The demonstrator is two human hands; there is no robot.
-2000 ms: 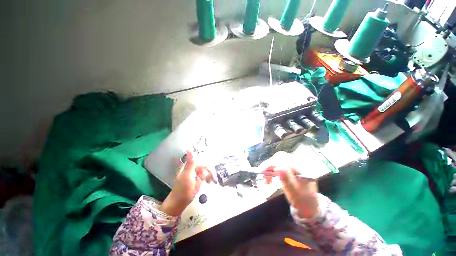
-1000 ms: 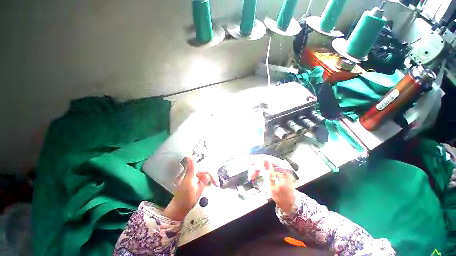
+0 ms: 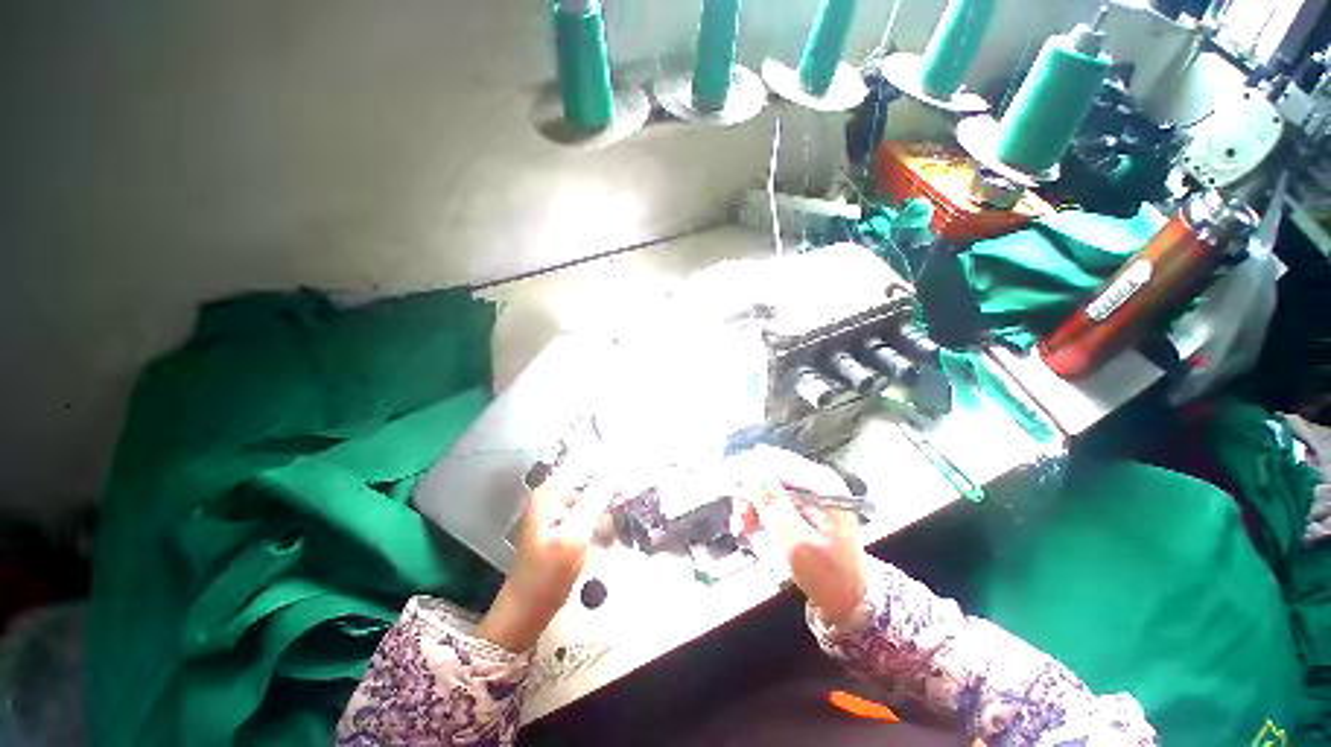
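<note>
The overlock machine stands on the pale table, its upper left washed out by lamp glare, with a row of dark tension knobs. My left hand is at the left of the dark looper area, fingertips up near the needle area in the glare; whether it pinches a thread cannot be seen. My right hand is at the right of the looper area, fingers bent around a thin silvery tool, perhaps tweezers. The tool's tip is lost in glare.
Green cloth lies at the left, and more at the right. Green thread cones stand behind. An orange-red flask lies tilted at the right, near an orange-red box. A slim green-handled tool lies right of the machine.
My left hand's fingertips have moved slightly up and right, closer to the needle area. My right hand moved left to the looper area and the tool turned in it. The view shifted slightly.
</note>
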